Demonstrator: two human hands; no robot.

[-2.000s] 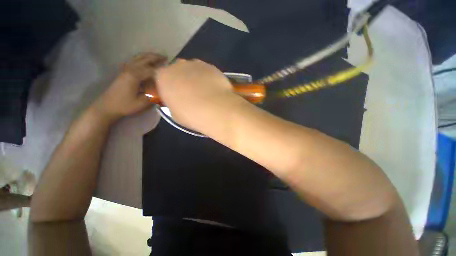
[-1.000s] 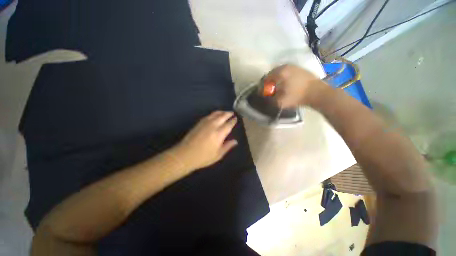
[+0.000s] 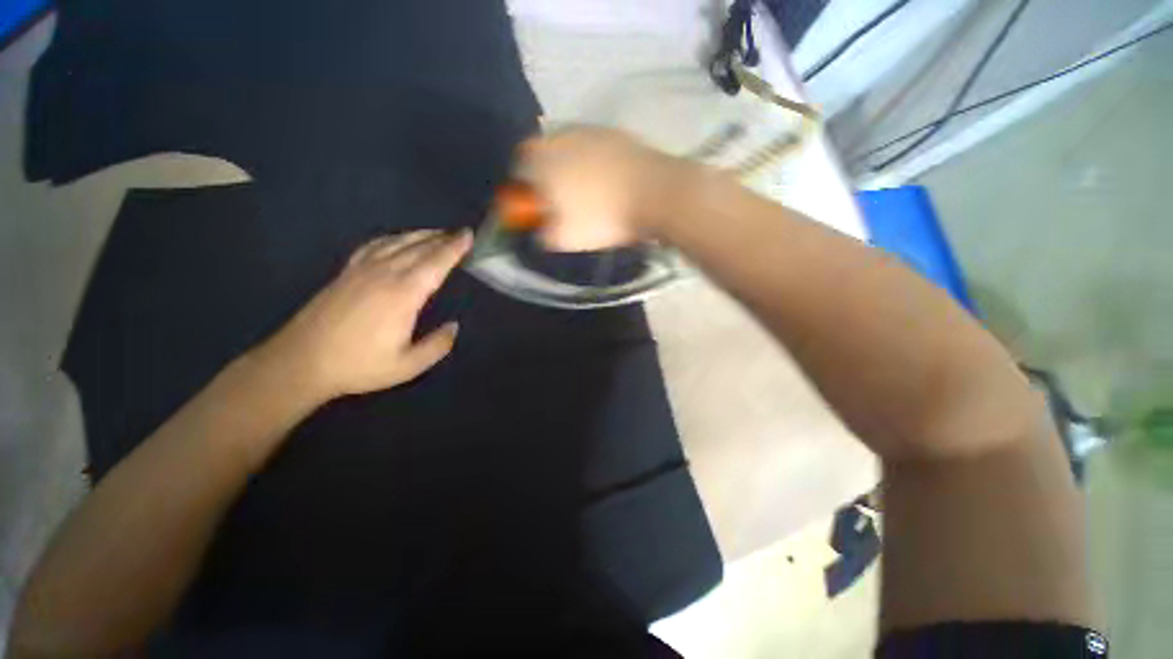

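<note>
A black garment panel (image 3: 515, 399) lies flat on the pale pressing table. My right hand (image 3: 594, 187) is closed on the orange handle of a steam iron (image 3: 579, 286). The iron lies over the panel's right part, its tip pointing left and its rear near the panel's right edge; it is slightly blurred. My left hand (image 3: 386, 315) lies flat on the panel, just left of the iron's tip, fingers spread and thumb apart, holding nothing. The fingertips are close to the tip; whether they touch it I cannot tell. A thin raised line shows at the panel's lower right.
Another black piece (image 3: 283, 90) lies at the far side, with a curved cut-out at its left. The pale table cover (image 3: 759, 451) shows at the right. A blue plastic item (image 3: 920, 245) stands beyond the right edge. Black scraps (image 3: 852, 551) lie on the floor. Cables hang at the upper right.
The iron in my right hand has moved left, from the bare cover onto the panel. My left hand has moved left across the panel. Two seconds ago both hands were at the iron.
</note>
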